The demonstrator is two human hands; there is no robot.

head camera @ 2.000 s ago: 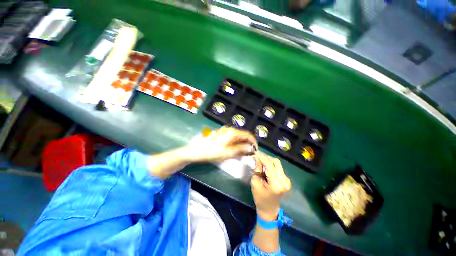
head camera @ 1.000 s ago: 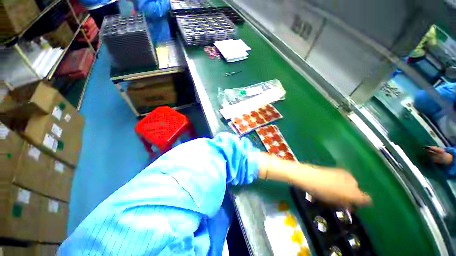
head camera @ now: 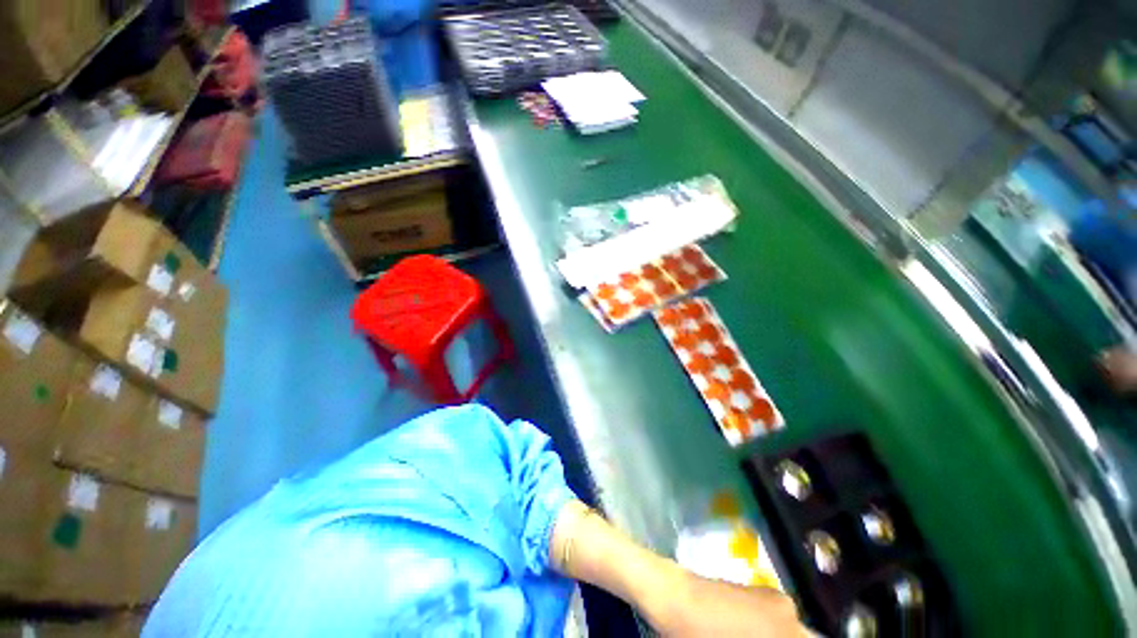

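My left hand (head camera: 736, 611) is at the bottom edge, partly cut off, beside the near side of the black component tray (head camera: 848, 492). Its fingers are not visible clearly enough to tell what they do. The tray holds round electronic units (head camera: 823, 550) in several pockets and is cut off by the bottom edge. The sticker carrier sheet (head camera: 705, 548), white with yellow amber stickers (head camera: 744, 543), lies between my forearm and the tray. My right hand is out of the picture.
Orange die-cut sheets (head camera: 718, 370) lie farther along the green bench, with a long pale strip (head camera: 648, 249) and a clear plastic bag (head camera: 698, 190) beyond. White sheets (head camera: 595, 97) and stacked trays (head camera: 524, 47) are farther back. A red stool (head camera: 424, 312) and cartons (head camera: 156, 337) stand left.
My left hand has moved from over the tray back toward the bench's near edge and the bottom of the picture. More of the tray and the orange sheets shows.
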